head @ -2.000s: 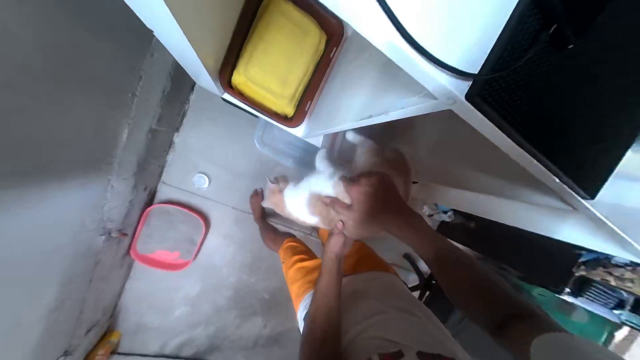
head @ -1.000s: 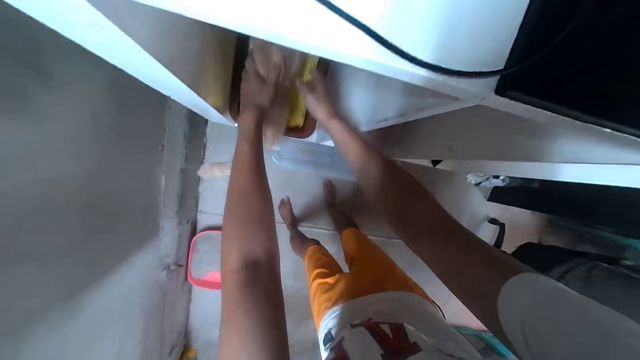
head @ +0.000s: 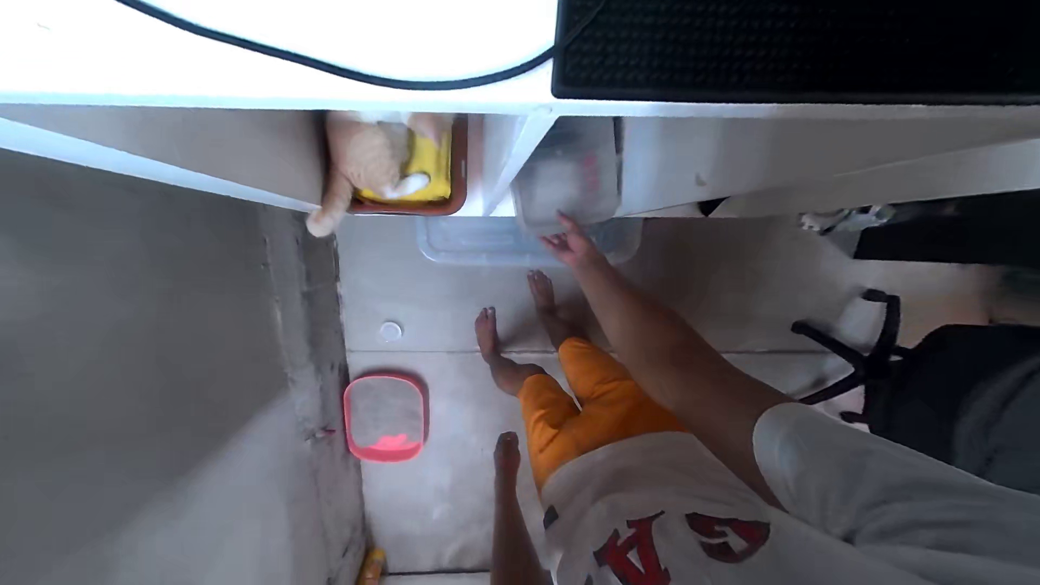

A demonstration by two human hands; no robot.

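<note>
My right hand (head: 571, 242) is at the front edge of a translucent plastic container (head: 569, 183) in the shelf, with its fingers around the lip. The container juts past the shelf edge. My left hand (head: 506, 448) hangs low over the floor beside my leg, away from any object; its fingers are hard to make out. In the left compartment, an orange-and-white cat (head: 370, 158) is on a yellow pad or cover (head: 431, 162) in a brown tray (head: 459, 175). Its head is hidden by the shelf top, and its tail hangs over the front edge.
A larger clear plastic bin (head: 471, 244) sits on the floor under the shelf. A pink-rimmed container or lid (head: 386, 457) and a small white round object (head: 391, 331) lie near the left wall. A black chair base (head: 873, 357) stands at right; a cable (head: 422, 84) crosses the white top.
The cat, in my hands two seconds ago, is now in the brown tray. Both hands have left it: my right hand has moved right to the translucent container, my left hand down to my side.
</note>
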